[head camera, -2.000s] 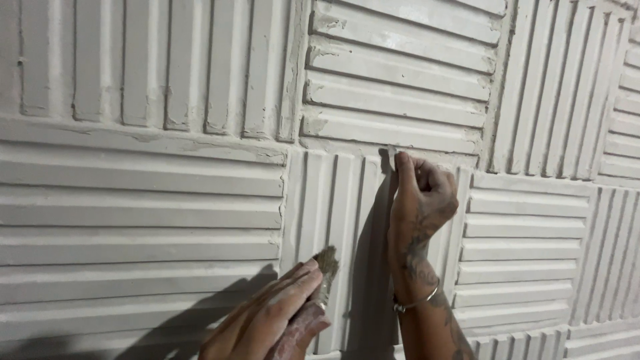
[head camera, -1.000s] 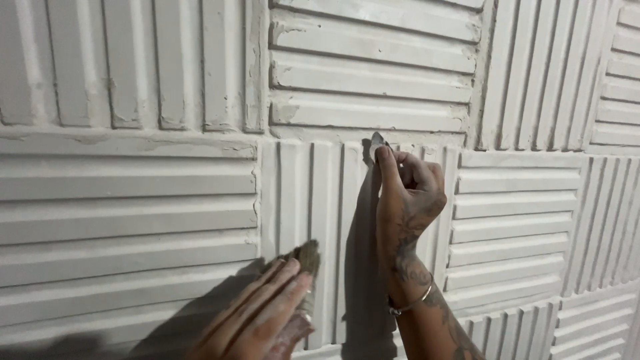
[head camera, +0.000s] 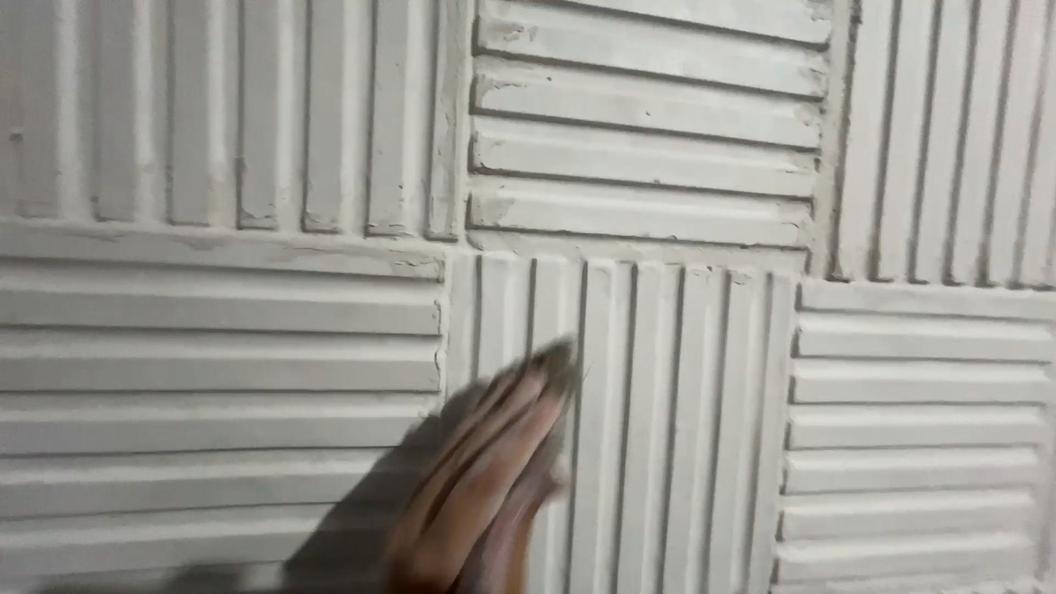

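My left hand (head camera: 487, 478), blurred and dusted with pale material, reaches up from the lower middle over the ribbed white wall panels. A brush (head camera: 563, 371) is held in it, with its dark bristles sticking out past my fingertips. Beside the bristles are the upright ribs of a panel (head camera: 656, 396), whose top ends are slightly chipped. Above it lies a panel with level ribs (head camera: 643, 165), with rough patches and a seam along its bottom edge. My right hand is out of view.
More ribbed panels surround these: upright ribs at the upper left (head camera: 272, 115) and upper right (head camera: 949, 140), level ribs at the left (head camera: 206, 371) and right (head camera: 907, 429). My hand's shadow falls across the lower left panel.
My right hand, which held a small pale piece or tool at the seam between the panels, has gone out of view. My left hand still holds the brush low over the wall.
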